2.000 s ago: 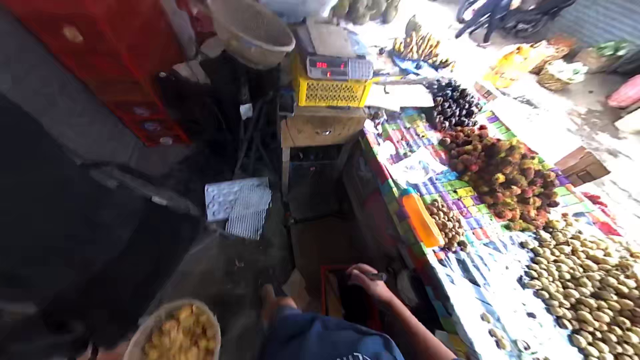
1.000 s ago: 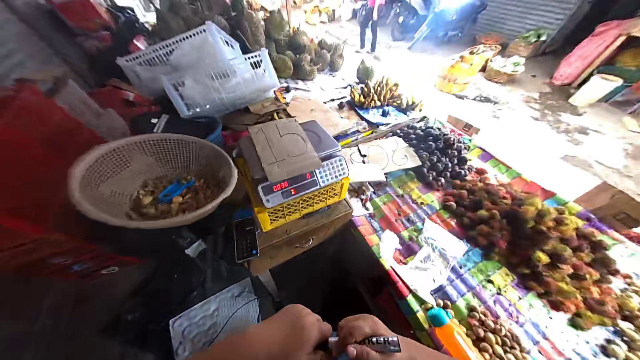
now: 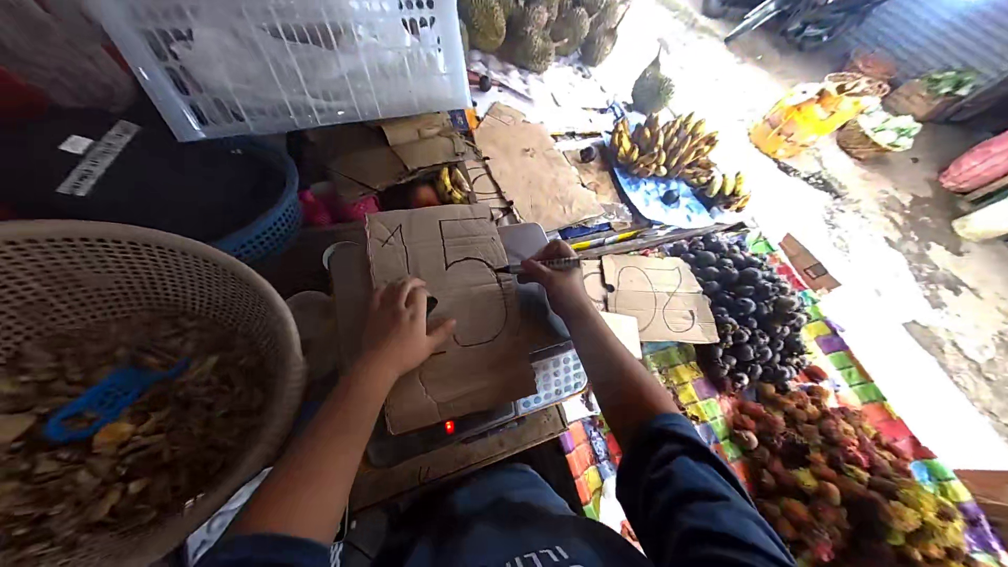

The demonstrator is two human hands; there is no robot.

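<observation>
My right hand (image 3: 555, 276) grips a black marker (image 3: 535, 267), its tip on or just above a piece of brown cardboard (image 3: 472, 366). The cardboard lies over a digital weighing scale (image 3: 561, 376) and bears large outlined figures. My left hand (image 3: 408, 327) rests on the cardboard's left part, fingers curled around a small dark thing, perhaps the marker's cap. Most of the scale is hidden under the cardboard; part of its keypad and a red light show at the near edge.
A woven plastic basket (image 3: 272, 354) with dry peelings and a blue item stands at left. Behind are a white crate (image 3: 315, 71) and a blue basket (image 3: 272, 209). Bananas (image 3: 661, 146), a marked cardboard sign (image 3: 661, 299), dark round fruit (image 3: 744, 307) and rambutans (image 3: 835, 472) lie at right.
Both hands have moved from low in front of my body up onto the cardboard on the scale. The marker, held between both hands a second ago, is now in my right hand alone.
</observation>
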